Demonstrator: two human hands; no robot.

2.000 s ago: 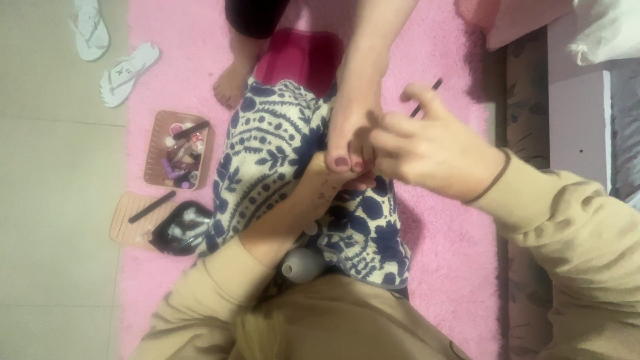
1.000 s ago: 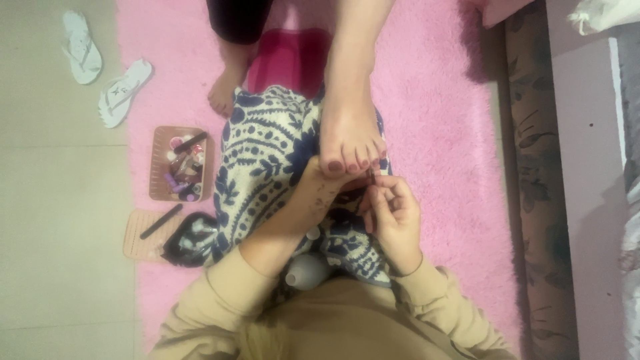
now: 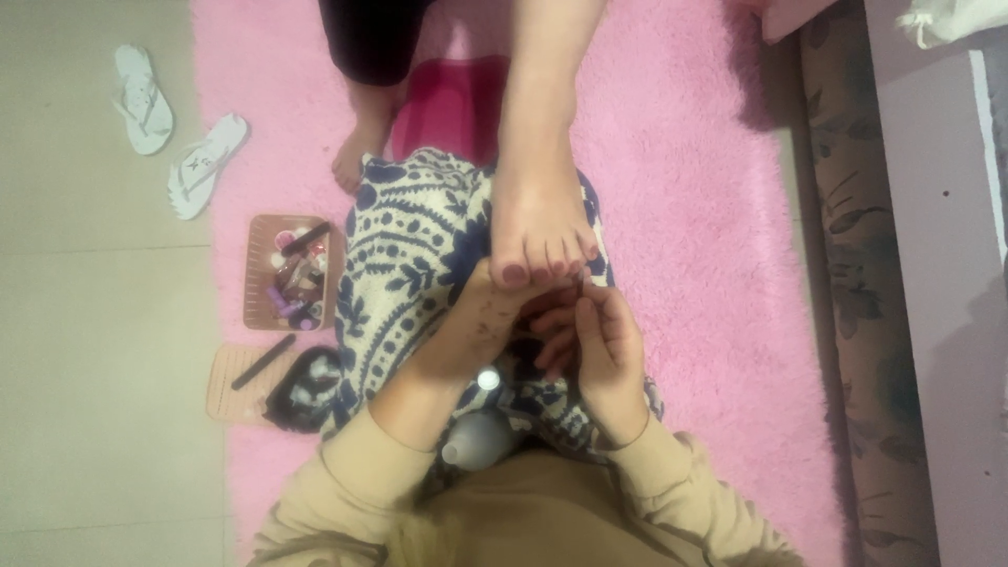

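Note:
Another person's bare foot with dark pinkish toenails rests over a blue-and-white patterned cloth on my lap. My left hand holds the foot from beneath the toes, its fingers partly hidden under them. In my right hand a thin dark stick-like tool is pinched between thumb and finger, its tip at the smaller toes. What kind of tool it is, I cannot tell. A grey rounded bottle stands against my body, with a small white round thing just above it.
A pink plush rug lies below. To the left are a brown plastic basket of nail-care items, a peach lid with a dark file, a black bag and white flip-flops. The person's other foot is beside a magenta stool.
My right hand was raised to the right of the foot with the dark stick two seconds ago; it has come down and in to the smaller toes. My left hand stays at the foot.

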